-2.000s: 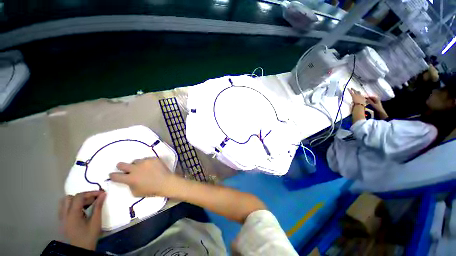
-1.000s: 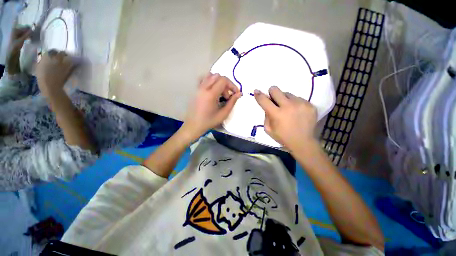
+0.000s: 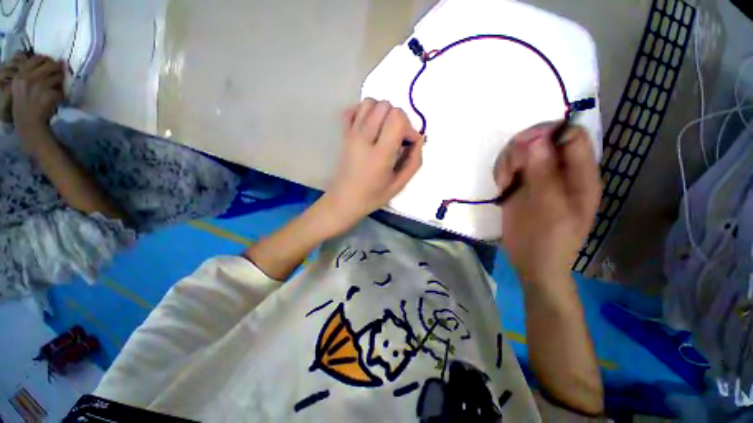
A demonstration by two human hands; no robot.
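Note:
A white panel (image 3: 487, 107) lies before me with a thin red-and-black wire harness (image 3: 495, 37) curving over it. Small black connectors show at its upper left (image 3: 416, 47), right (image 3: 584, 104) and bottom (image 3: 442, 211). My left hand (image 3: 376, 157) is at the panel's left edge, thumb and fingertips pinched on the wire's left end. My right hand (image 3: 549, 194) is blurred over the panel's right part, fingers bent at the harness. A dark, thin piece shows by its fingertips; I cannot tell whether it is gripped wire or a tool.
A black grid strip (image 3: 632, 116) lies on the bench (image 3: 248, 91) right of the panel. Stacked panels (image 3: 722, 240) with white cords stand at the far right. At the left, another person's hands (image 3: 35, 87) are at another white panel (image 3: 82, 41). Blue flooring (image 3: 149, 273) shows below.
My right hand has moved from the panel's middle, near my left fingertips, to its right part. My left hand stays at the wire end. The view has shifted, placing the panel higher and further right.

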